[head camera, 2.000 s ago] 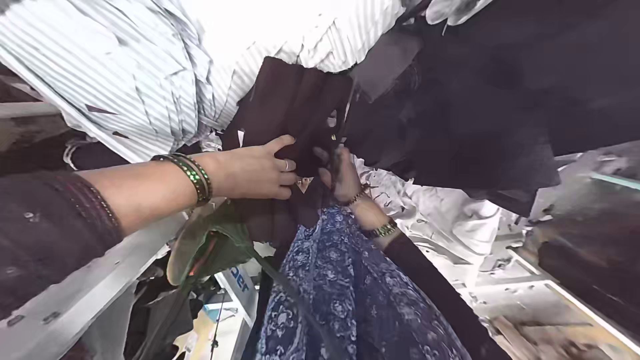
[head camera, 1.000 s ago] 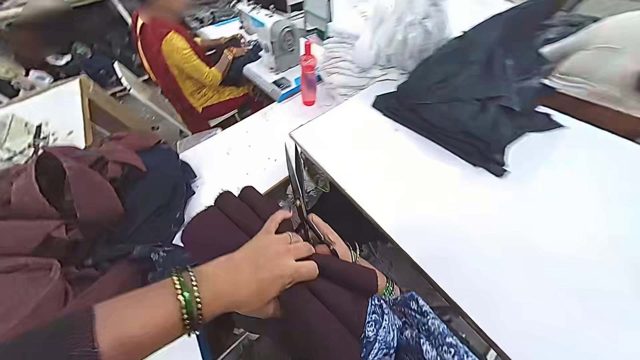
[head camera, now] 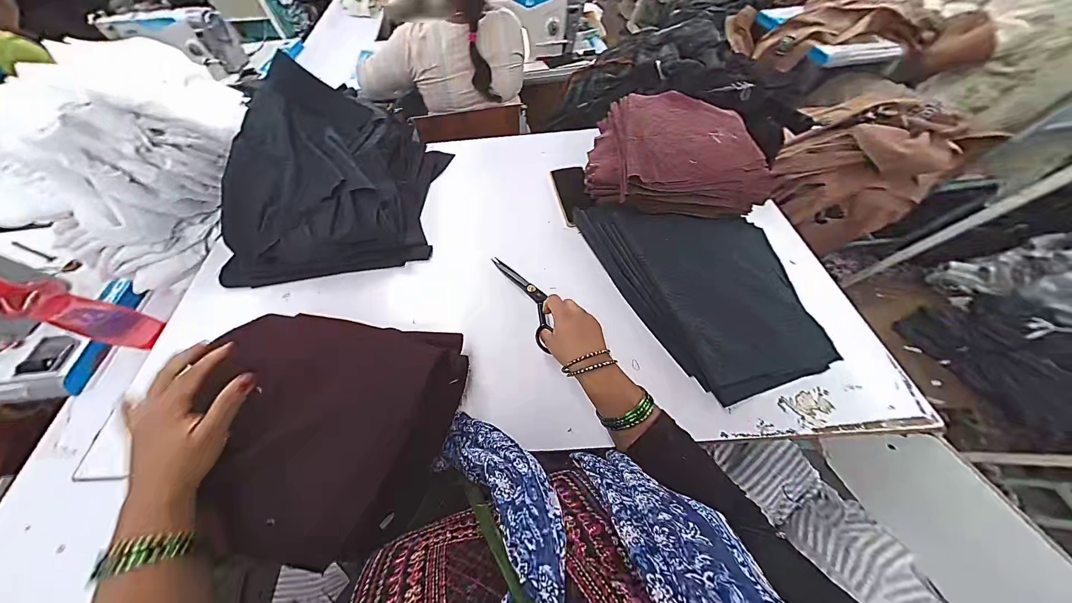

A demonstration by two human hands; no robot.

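Observation:
My left hand (head camera: 180,419) lies with spread fingers on the left side of a stack of dark maroon cloth pieces (head camera: 335,427), which hangs partly over the table's near edge. In my right hand (head camera: 574,335) is a pair of black-handled scissors (head camera: 532,289), held by the handles over the white tabletop (head camera: 502,377). The scissors' blades look closed and point away to the upper left. To the right of that hand lies a stack of dark green-black cloth pieces (head camera: 712,301).
Black cloth (head camera: 322,184) and a white fabric heap (head camera: 126,159) lie at the back left. A folded maroon stack (head camera: 678,155) and a phone (head camera: 571,194) are at the back right, near brown garments (head camera: 871,159). A person (head camera: 452,54) sits beyond the table.
The view has swung widely. My hands, close together at the dark maroon cloth a second ago, are now apart. The scissors are now away from the cloth, over the tabletop.

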